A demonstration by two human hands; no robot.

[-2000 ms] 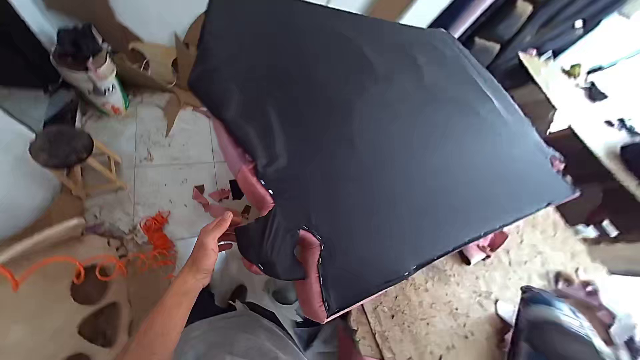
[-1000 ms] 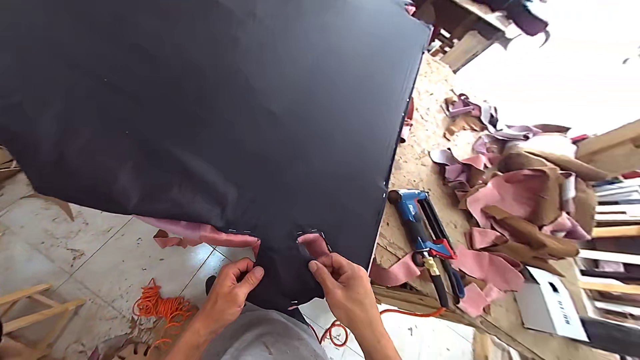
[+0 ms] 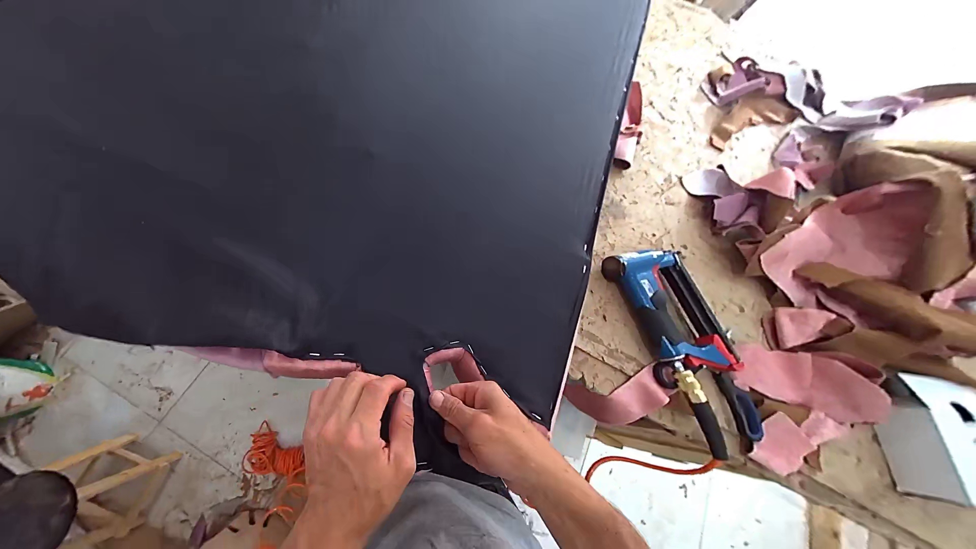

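A large panel covered in black fabric (image 3: 343,175) fills the left and middle of the head view, with staples along its edges and pink fabric showing at the lower edge. My left hand (image 3: 358,438) is closed on the narrow black part at the near edge, left of a small cutout lined with pink fabric (image 3: 465,364). Thumb and fingers of my right hand (image 3: 480,427) pinch the edge of that cutout. To the right of the panel, a blue pneumatic staple gun (image 3: 648,305) lies on the workbench, untouched, with its hose attached.
Pink and brown fabric scraps (image 3: 854,236) are heaped on the chipboard workbench (image 3: 633,229) at right, near a white box (image 3: 926,435). An orange coiled air hose (image 3: 274,457) and a wooden stool frame (image 3: 114,480) are on the tiled floor at lower left.
Two seconds ago only my left hand showed, beside the cutout; both hands are now on the near edge. The view has swung right, bringing in the staple gun and scraps.
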